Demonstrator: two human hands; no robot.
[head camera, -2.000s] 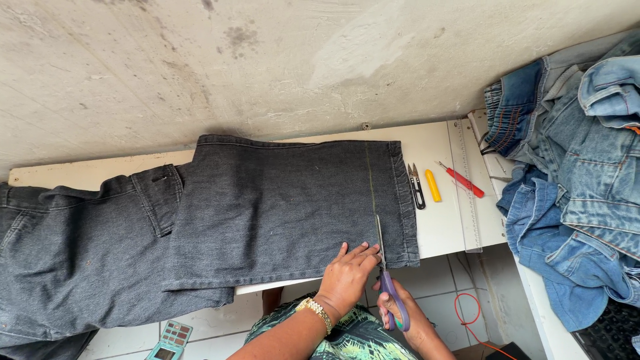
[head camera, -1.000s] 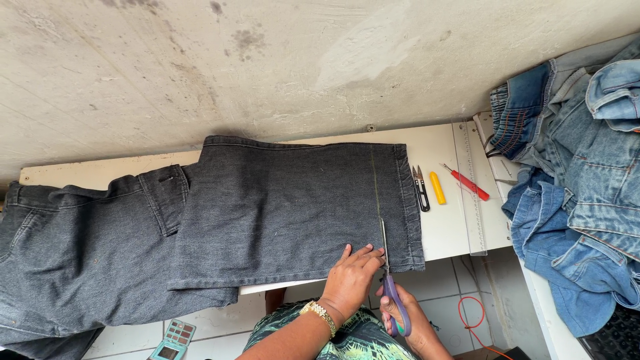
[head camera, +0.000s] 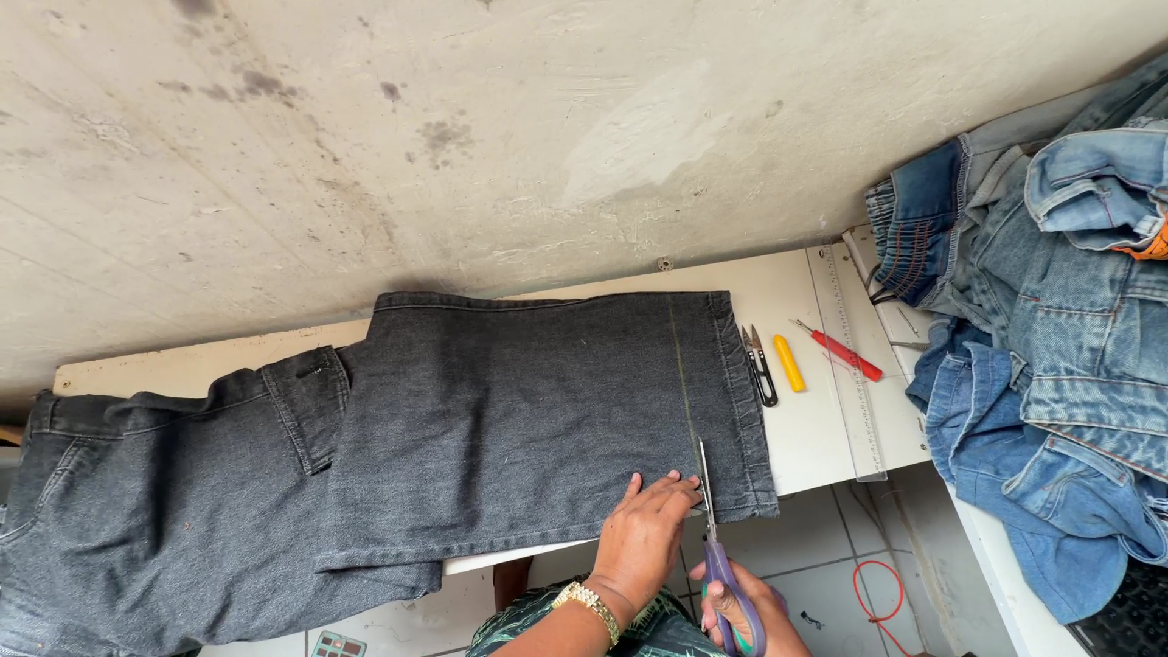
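Observation:
Dark grey denim trousers (head camera: 547, 392) lie along a narrow white table, one leg's hem toward the right. A pale line (head camera: 680, 365) runs across the leg near the hem. My left hand (head camera: 643, 529) rests flat on the lower edge of the leg, just left of that line. My right hand (head camera: 744, 607) holds purple-handled scissors (head camera: 710, 511), their blades pointing away from me along the line at the leg's lower edge. Right of the hem lie thread snips (head camera: 759, 367), a yellow stick-like object (head camera: 788, 363) and a red-handled seam ripper (head camera: 839, 350).
A clear ruler (head camera: 853, 365) lies across the right part of the white table (head camera: 803, 456). Blue denim garments (head camera: 1086, 365) are heaped at the right. The wall (head camera: 547, 137) runs behind the table. Below are floor tiles, a red cord (head camera: 879, 593) and a calculator (head camera: 338, 645).
The scissors remain at the lower edge of the leg in all frames, with my left hand beside them. The view has shifted slightly.

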